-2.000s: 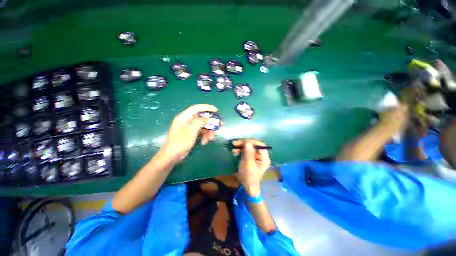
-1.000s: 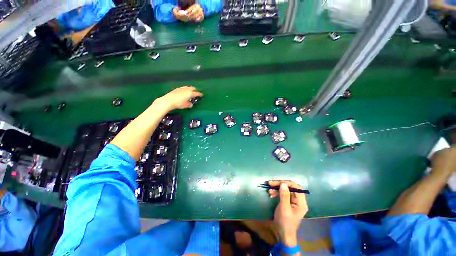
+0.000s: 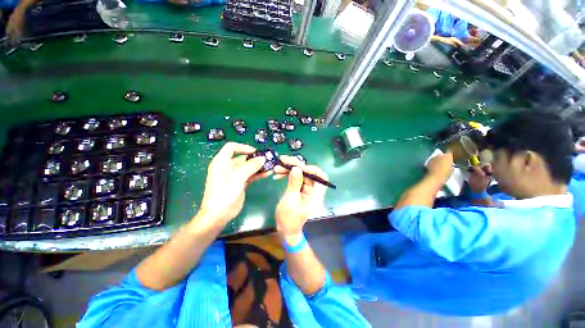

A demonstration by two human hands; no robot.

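Note:
My left hand (image 3: 226, 180) holds a small black electronic module (image 3: 267, 161) between thumb and fingers above the green bench (image 3: 211, 83). My right hand (image 3: 300, 200) holds a slim black tool (image 3: 319, 180) like a pen, its inner end at the module. The tip is hard to see and may touch the module. A light blue band (image 3: 295, 243) is on my right wrist. Several similar modules (image 3: 261, 136) lie on the bench beyond my hands. One module is partly hidden behind my right hand.
A black tray (image 3: 161, 186) with modules in pockets is at left. A white-green reel (image 3: 351, 141) with a pale strand stands right of centre. A metal post (image 3: 369, 57) rises behind. A person in a blue smock (image 3: 474, 240) works at right. A module row runs along the far side.
My left hand has come back from the far bench area and now holds a module before me. My right hand has brought the black tool to it. The view has shifted right.

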